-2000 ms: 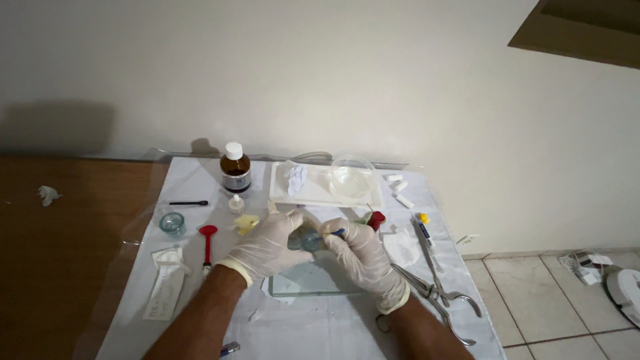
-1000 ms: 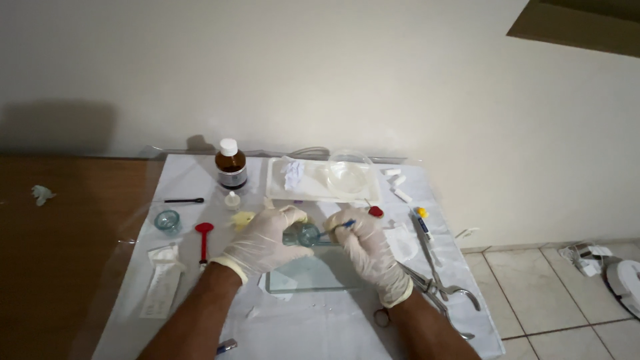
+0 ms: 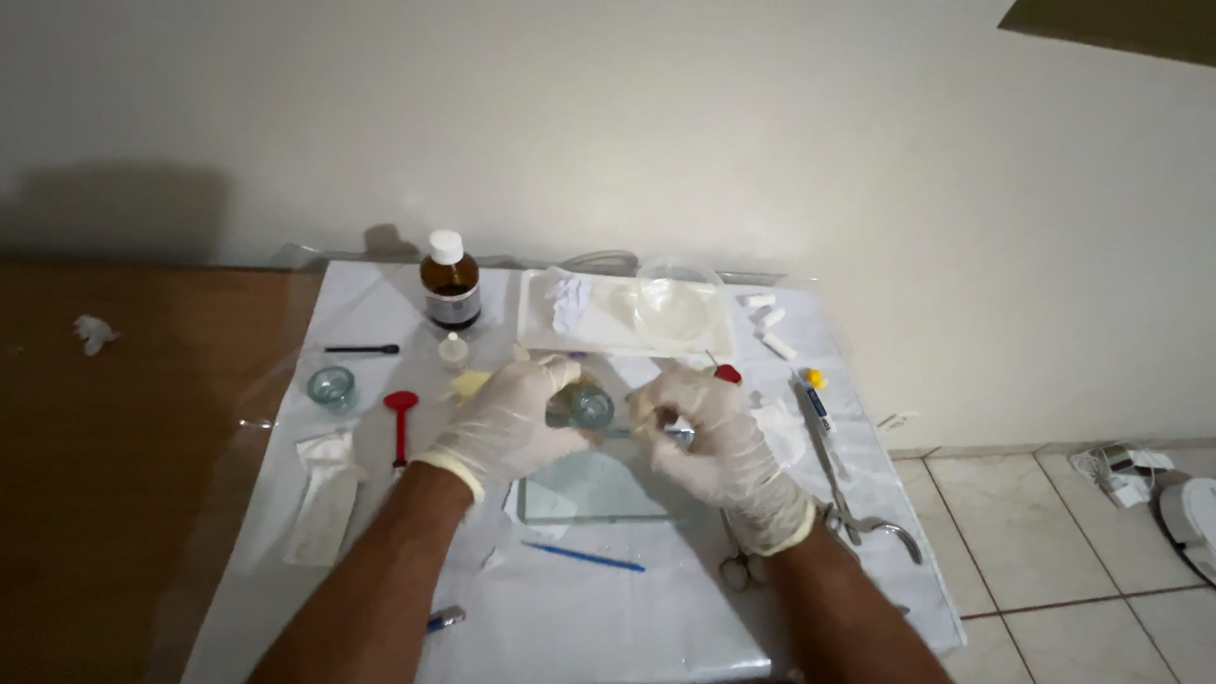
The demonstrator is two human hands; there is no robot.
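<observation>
My left hand point(image 3: 513, 413), in a pale latex glove, holds a small glass dappen dish point(image 3: 592, 407) between thumb and fingers above a glass slab point(image 3: 603, 489). My right hand point(image 3: 708, 432), gloved alike, is just right of the dish with its fingers bent; a thin blue-grey stick-like tool point(image 3: 622, 433) shows at its fingertips, partly hidden. Below the slab a blue thin applicator stick point(image 3: 584, 556) lies on the white cloth. Scissors-like metal handles point(image 3: 739, 572) lie by my right wrist.
Behind my hands are an amber bottle point(image 3: 450, 285), a small dropper bottle point(image 3: 453, 350) and a white tray point(image 3: 589, 342). At left lie another glass dish point(image 3: 332, 388) and a red spoon point(image 3: 401, 418); at right, cotton rolls point(image 3: 777, 344), a syringe point(image 3: 815, 404) and metal forceps point(image 3: 879, 532).
A blue stick now lies on the cloth below the slab, where none showed before. My right hand's fingers have shifted, and the dish's round mouth shows more plainly.
</observation>
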